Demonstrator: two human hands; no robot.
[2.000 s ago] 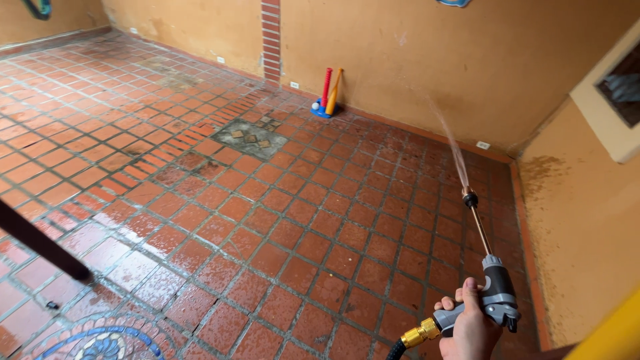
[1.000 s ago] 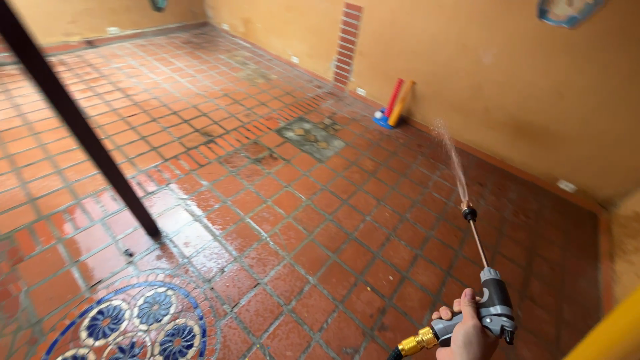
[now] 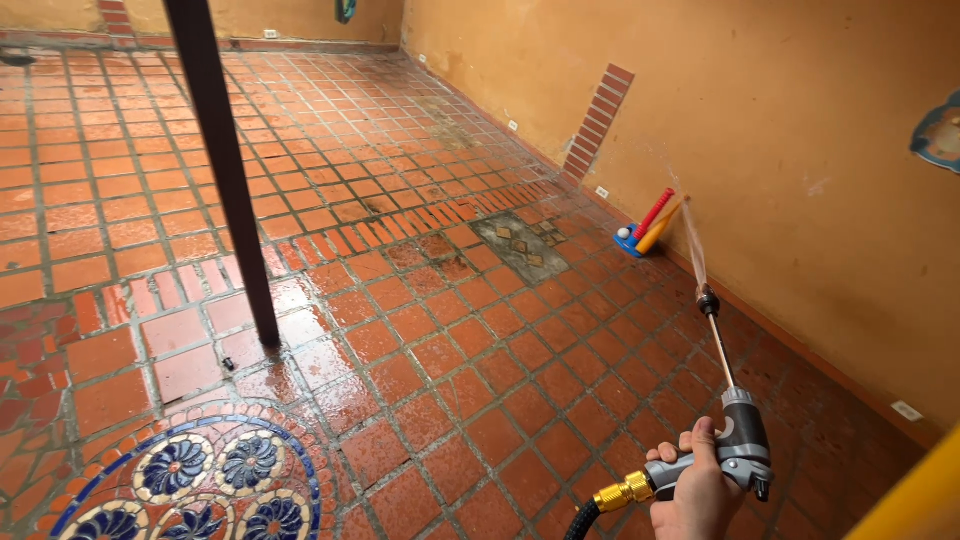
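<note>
My right hand (image 3: 701,484) grips the handle of a grey and black spray gun (image 3: 746,439) at the lower right. A brass hose coupling (image 3: 624,491) joins the gun to a black hose (image 3: 583,519). From the nozzle (image 3: 707,300) at the tip of the long metal wand (image 3: 721,349), a jet of water (image 3: 694,240) sprays up and slightly left, in front of the orange wall. Wet terracotta floor tiles (image 3: 517,382) spread below. My left hand is out of sight.
A dark slanted post (image 3: 225,165) stands at left, near a blue flower mosaic (image 3: 176,465). A blue base with red and yellow plastic tubes (image 3: 649,229) sits by the orange wall (image 3: 750,135). A small black piece (image 3: 228,364) lies beside the post. At the right edge is something yellow (image 3: 915,495).
The view has swung left, bringing the post and the mosaic further into sight. My right hand still holds the gun, and water sprays in all the frames.
</note>
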